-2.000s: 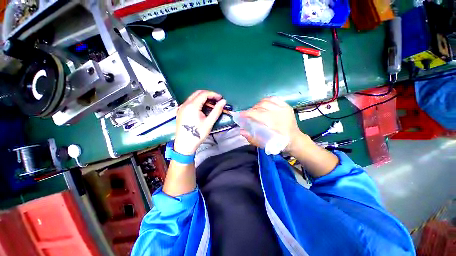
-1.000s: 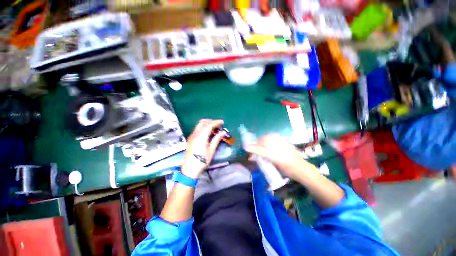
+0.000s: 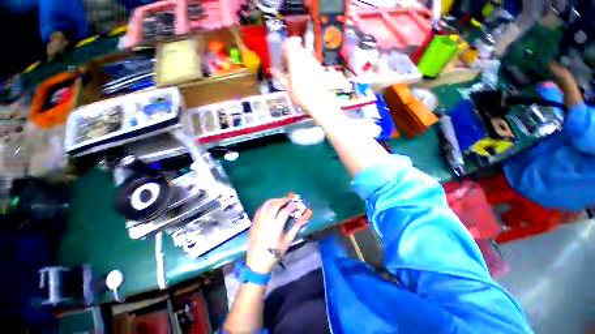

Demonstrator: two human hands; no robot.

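My left hand (image 3: 269, 229) is above the front of the green bench and holds a small device housing (image 3: 297, 207) with an orange block at its side. The housing is blurred and partly covered by my fingers. My right hand (image 3: 301, 70) is stretched far forward over the containers at the back of the bench. It is overexposed and blurred, so its fingers and anything in them cannot be made out. A pale translucent bottle shape (image 3: 275, 40) is just left of it.
The silver press fixture (image 3: 212, 225) with its black round part stands left. The parts organiser (image 3: 258, 114) runs along the back, below my right arm. An orange-framed meter (image 3: 331, 32) stands right of my right hand. Another person's blue sleeve (image 3: 554, 163) is at the right.
My right hand has moved from near my left hand to the back of the bench; the translucent item it held no longer shows there. My left hand still holds the housing. The view has tilted up.
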